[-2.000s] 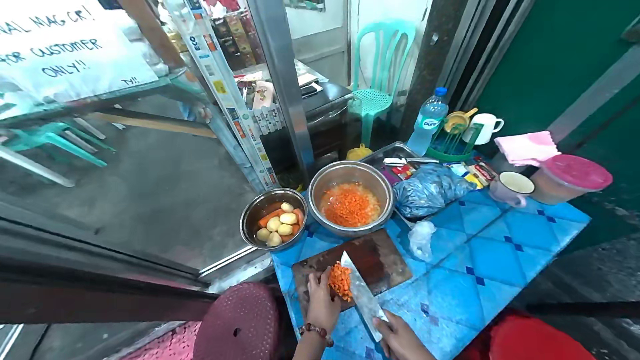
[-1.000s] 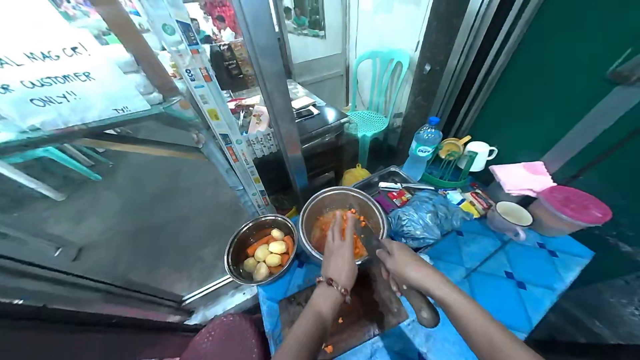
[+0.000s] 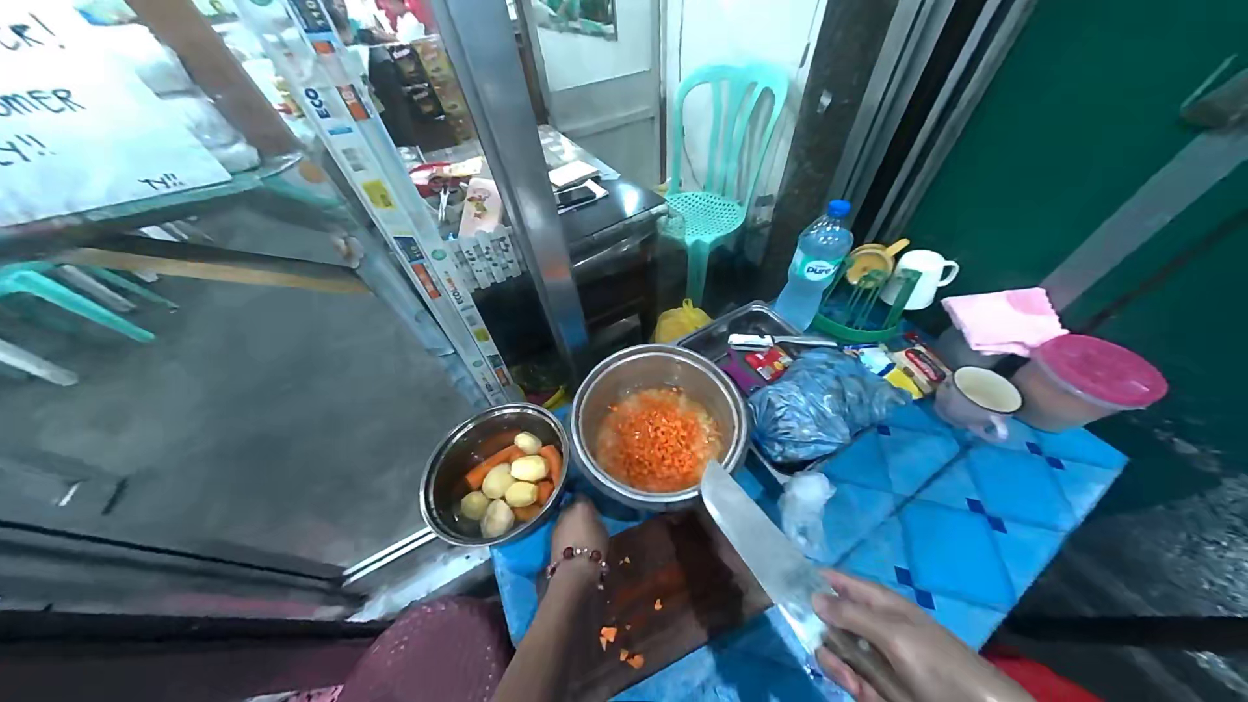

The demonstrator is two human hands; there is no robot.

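Observation:
My right hand (image 3: 882,639) grips the handle of a large kitchen knife (image 3: 765,551), its blade tip near the rim of a steel bowl of diced carrots (image 3: 663,439). Between that bowl and a smaller steel bowl (image 3: 436,502) of peeled potatoes (image 3: 497,481) and carrot pieces (image 3: 494,467) is my left hand (image 3: 580,531), wearing a beaded bracelet. Its fingers are hidden below the larger bowl's edge, so its grip is unclear. A few carrot bits (image 3: 608,636) lie on the dark wooden cutting board (image 3: 697,595).
A blue plastic bag (image 3: 824,405), a small clear bag (image 3: 806,512), a mug (image 3: 978,403), a water bottle (image 3: 817,263) and a pink-lidded container (image 3: 1097,380) stand on the blue-covered table (image 3: 936,517). A metal-framed glass partition (image 3: 517,166) rises behind; a maroon stool (image 3: 429,653) is at the lower left.
The chopped carrots on the board two seconds ago are now mostly in the larger bowl. My left hand has moved from over that bowl to its left side; the knife has moved back over the board.

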